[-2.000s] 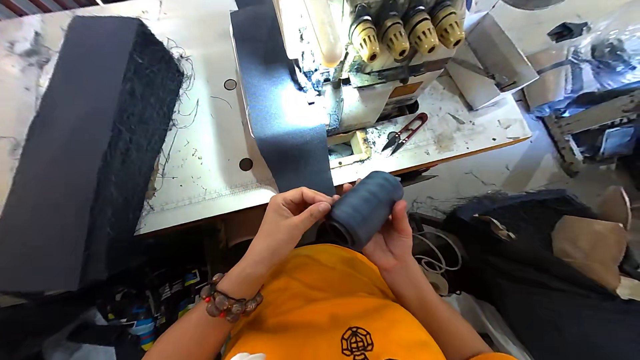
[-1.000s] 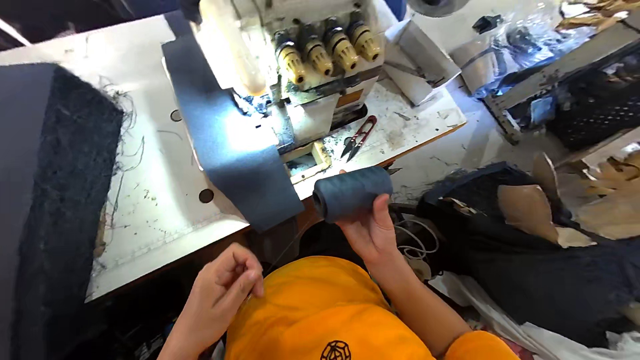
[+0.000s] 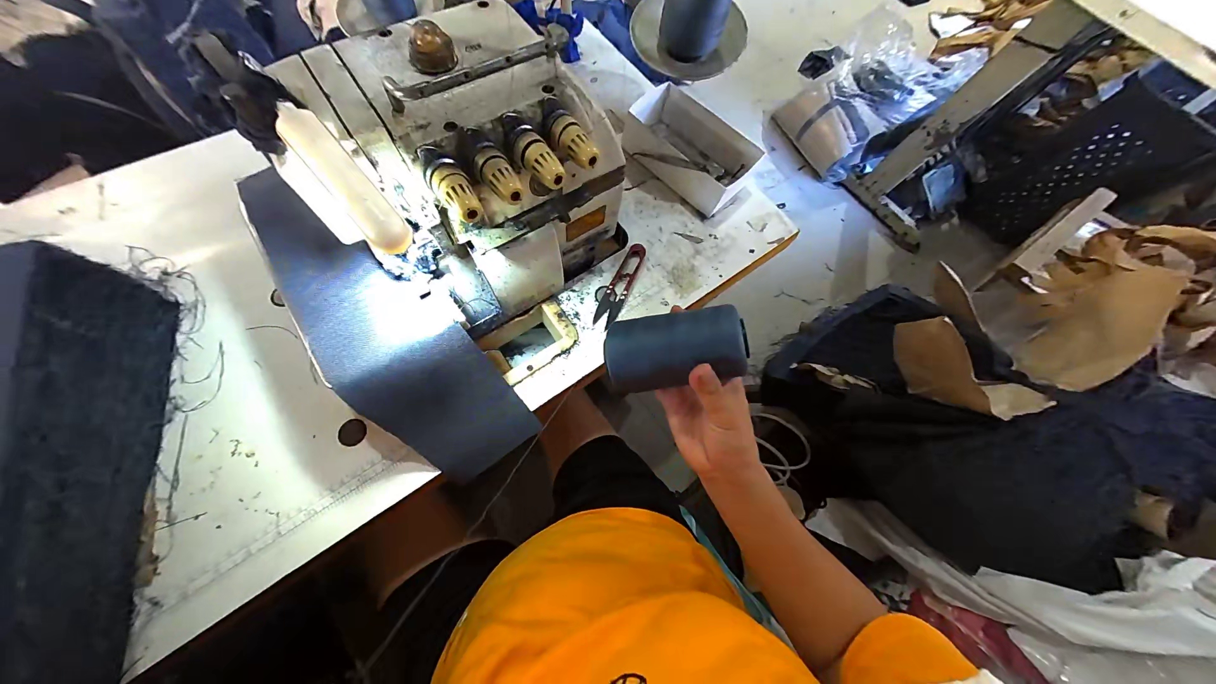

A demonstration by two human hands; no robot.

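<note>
My right hand (image 3: 708, 413) grips a cone of dark blue-grey thread (image 3: 676, 349), lying sideways just past the table's front edge. A loose thread (image 3: 503, 484) runs down and left across my lap. My left hand is out of the frame. Left of the cone, a dark blue denim piece (image 3: 408, 370) lies under the lit needle area of a serger (image 3: 532, 180) with several yellow tension dials and hangs over the edge. Red-handled thread snips (image 3: 620, 285) rest on the table between the machine and the cone.
A stack of dark denim pieces (image 3: 76, 427) with frayed edges lies on the white table (image 3: 237, 494) at the left. Behind the snips sits an open white box (image 3: 693, 147); another thread cone (image 3: 694, 28) stands beyond. Dark cloth (image 3: 950, 456) and brown paper scraps (image 3: 1092, 323) are heaped at the right.
My left hand, at the cone at first and then over my lap, has left the view. The cone stays in my right hand, with a long thread now trailing. The view has shifted considerably.
</note>
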